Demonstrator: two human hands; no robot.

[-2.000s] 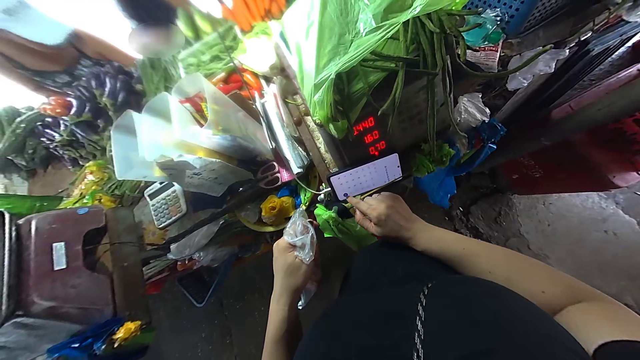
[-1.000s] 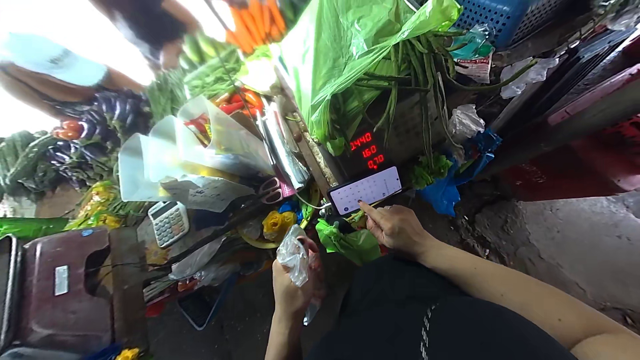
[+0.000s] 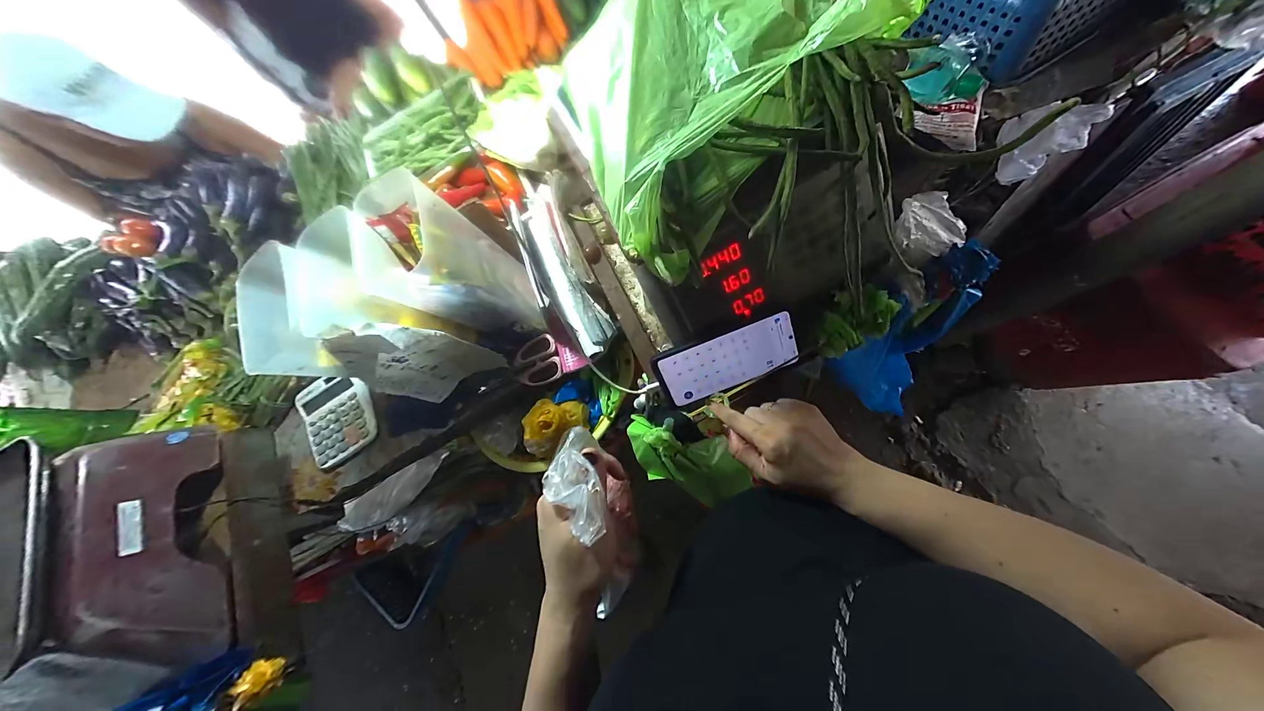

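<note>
My left hand (image 3: 583, 538), at the lower middle, is closed on a crumpled clear plastic bag (image 3: 576, 486). My right hand (image 3: 788, 442) has its index finger extended at the lower edge of a smartphone (image 3: 726, 357), which shows a keypad-like screen; I cannot tell whether the fingertip touches it. The phone leans just below the red digits of a scale display (image 3: 733, 279). A green plastic bag (image 3: 711, 109) with long green beans (image 3: 839, 118) lies above the display. Another green bag (image 3: 691, 459) is beside my right hand. Scissors (image 3: 538, 359) and a calculator (image 3: 337, 422) are to the left.
Eggplants (image 3: 232, 202), carrots (image 3: 509, 35) and red peppers (image 3: 474, 186) lie at the upper left, near people beyond the stall. Translucent plastic containers (image 3: 385, 267) stand left of the scale. A maroon plastic case (image 3: 143, 543) is at lower left, a blue basket (image 3: 1017, 35) at upper right.
My right index finger has drawn back from the phone's screen to its lower edge. My left hand keeps hold of the clear bag. A person's arm has come in at the top left.
</note>
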